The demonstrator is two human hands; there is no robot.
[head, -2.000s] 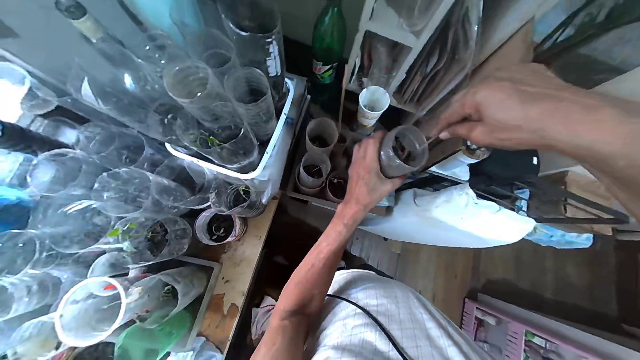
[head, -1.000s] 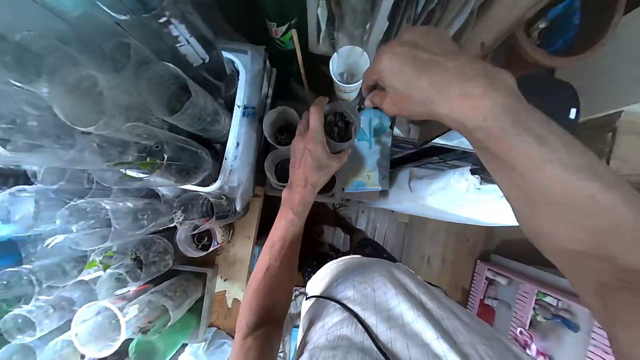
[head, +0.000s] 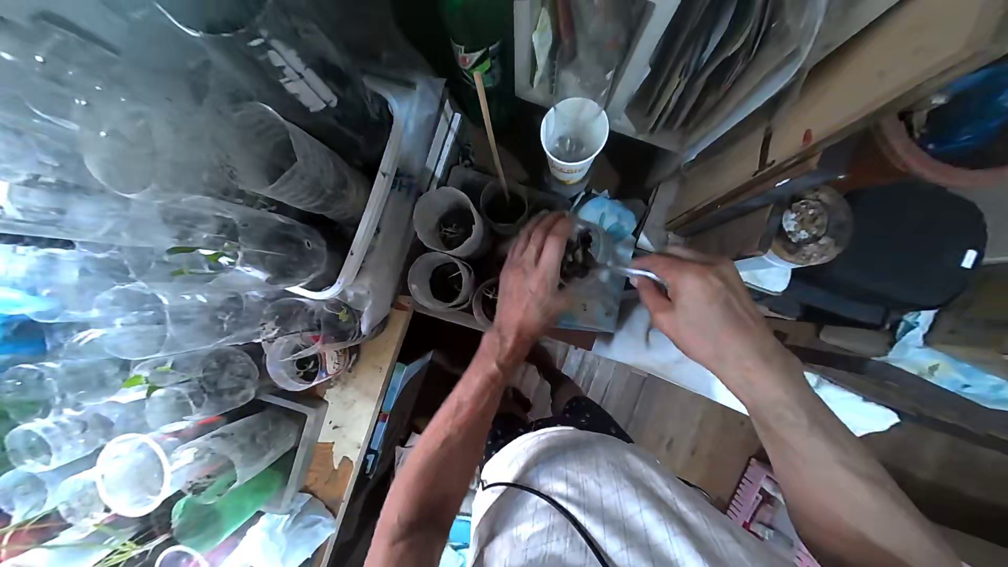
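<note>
My left hand (head: 535,276) is closed around a clear plastic cup (head: 581,256) with dark soil inside. From the right, my right hand (head: 697,303) grips the metal handle of a utensil (head: 630,273); its far end is at the cup and blurred. Left of the cup stand small pots of soil, among them an upper-left pot (head: 450,223), a lower-left pot (head: 441,282) and a pot with a wooden stick (head: 504,206) in it. A white paper cup (head: 574,140) is behind my hands. A blue patterned packet (head: 591,309) lies beneath the held cup.
Many clear plastic bottles and cups (head: 213,315), some over seedlings, crowd the left side. A white tray rim (head: 378,205) borders the pots. A green bottle (head: 478,39) stands at the back. On the right are a jar with pale contents (head: 811,224) and a wooden board (head: 850,102).
The wooden stick, absent two seconds ago, stands in a pot. My right hand has come from beside the paper cup to the held cup and now shows a metal handle. The view has moved closer.
</note>
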